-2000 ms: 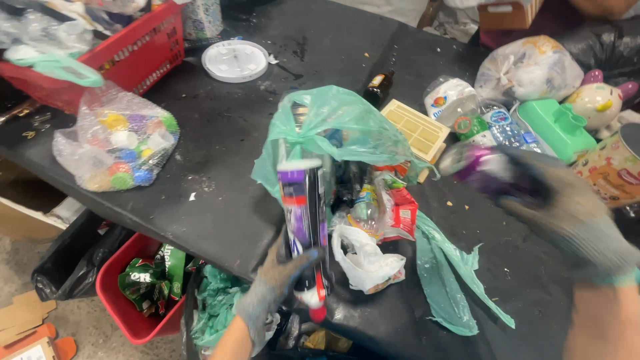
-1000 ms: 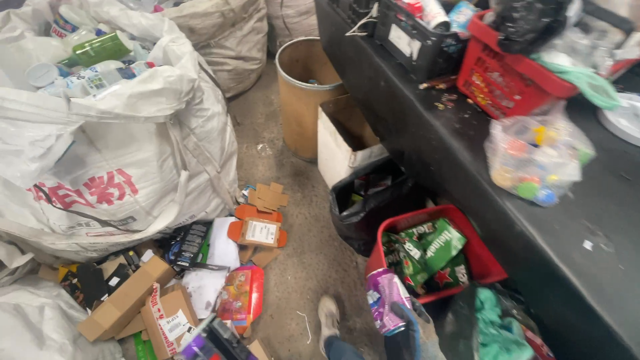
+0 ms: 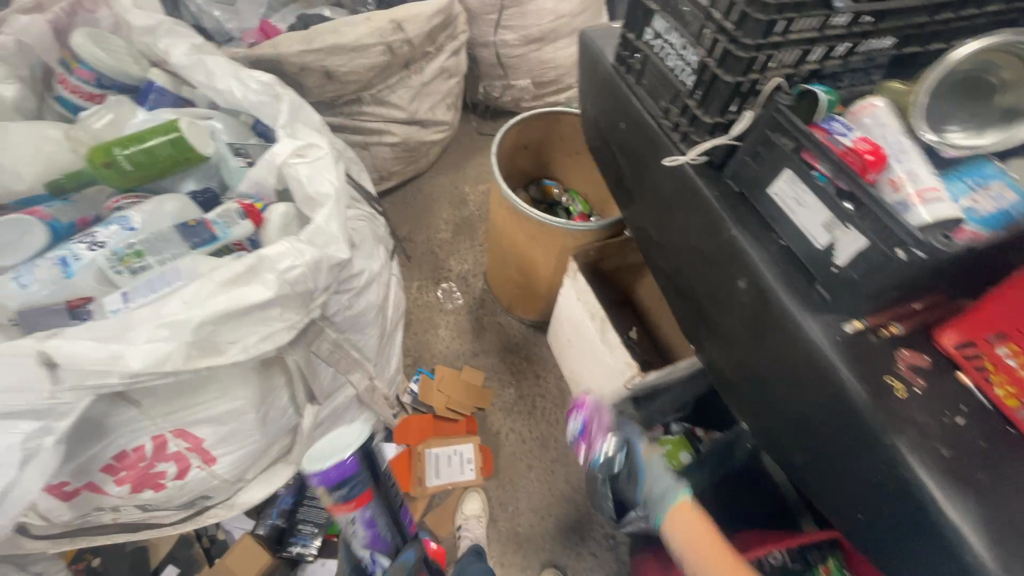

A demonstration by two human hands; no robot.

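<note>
At the bottom of the head view, my gloved left hand [image 3: 408, 558] is mostly cut off by the frame edge and grips a purple cylindrical container [image 3: 352, 488] with a pale round end. A dark, narrow item lies against that container. My right hand [image 3: 640, 480], in a grey-blue glove, holds a shiny purple can [image 3: 590, 432], blurred by motion. It is over the left side of a black-lined bin [image 3: 712, 456], in front of an open white box [image 3: 592, 336]. Beyond the box stands a brown drum [image 3: 520, 248] with cans at its bottom.
A large white sack [image 3: 240, 360] of plastic bottles fills the left. Flattened cardboard [image 3: 456, 392] lies on the floor near my shoe. The black table [image 3: 768, 344] runs along the right, with black crates [image 3: 688, 72] and a red basket [image 3: 992, 344]. A red bin [image 3: 768, 544] is at the bottom.
The view has swung from the tabletop to the floor, sack and drum. Both hands have left the table with their purple items. The green bag seen on the table earlier is out of view.
</note>
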